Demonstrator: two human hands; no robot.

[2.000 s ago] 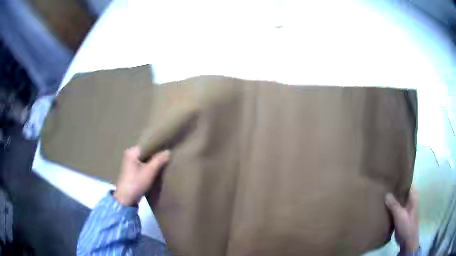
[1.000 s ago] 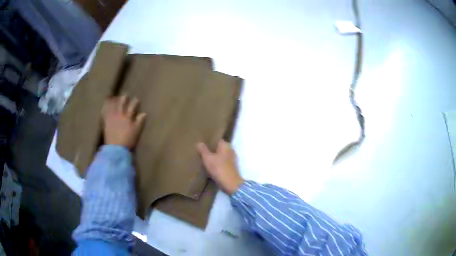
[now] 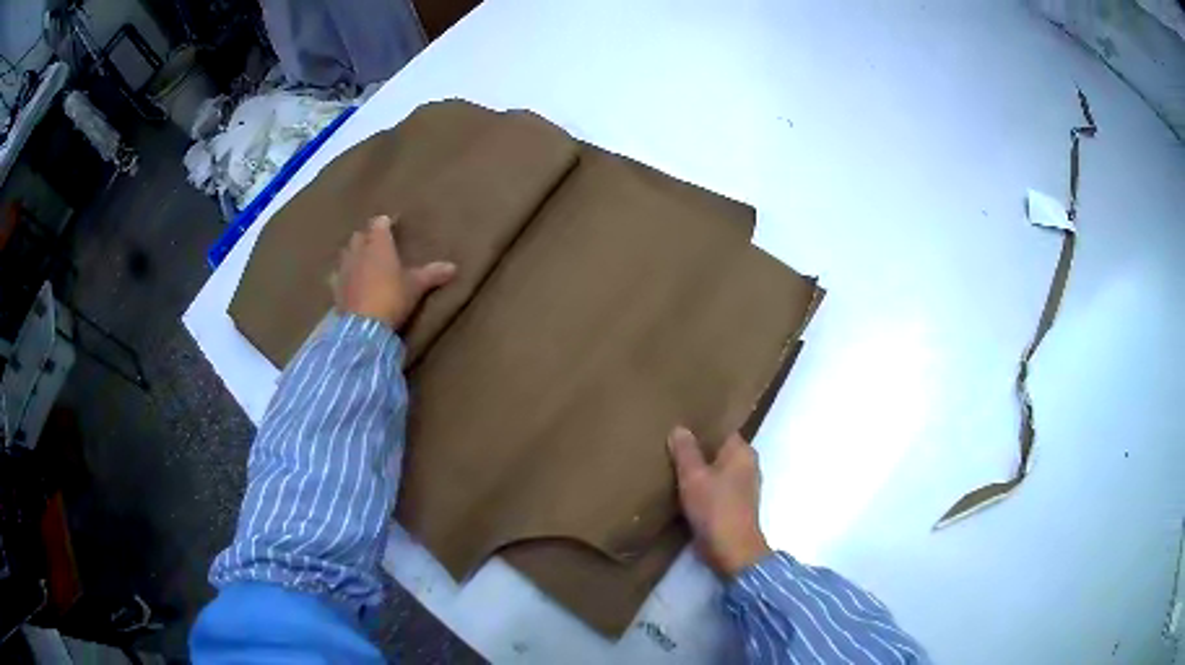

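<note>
Large flat brown cut garment panels (image 3: pixel 585 325) lie overlapping on the white table, with a curved notch at the near edge. Another brown piece (image 3: pixel 455 169) lies at their upper left, its straight edge running diagonally across the stack. My left hand (image 3: pixel 386 277) lies on this left piece with fingers spread, palm down. My right hand (image 3: pixel 719 500) is at the right near edge of the panels, thumb on top and the other fingers hidden at or under the edge.
A wavy brown fabric strip (image 3: pixel 1049 312) with a small white ticket (image 3: pixel 1047 211) lies on the white table (image 3: pixel 897 143) at the right. Beyond the left table edge are a white heap (image 3: pixel 267 137), a blue edge (image 3: pixel 280 182) and dark floor with equipment.
The spread panel from two seconds ago is now folded or stacked. Since one second ago, the left piece lies flatter and wider, and the cloth appears farther right in view with both hands.
</note>
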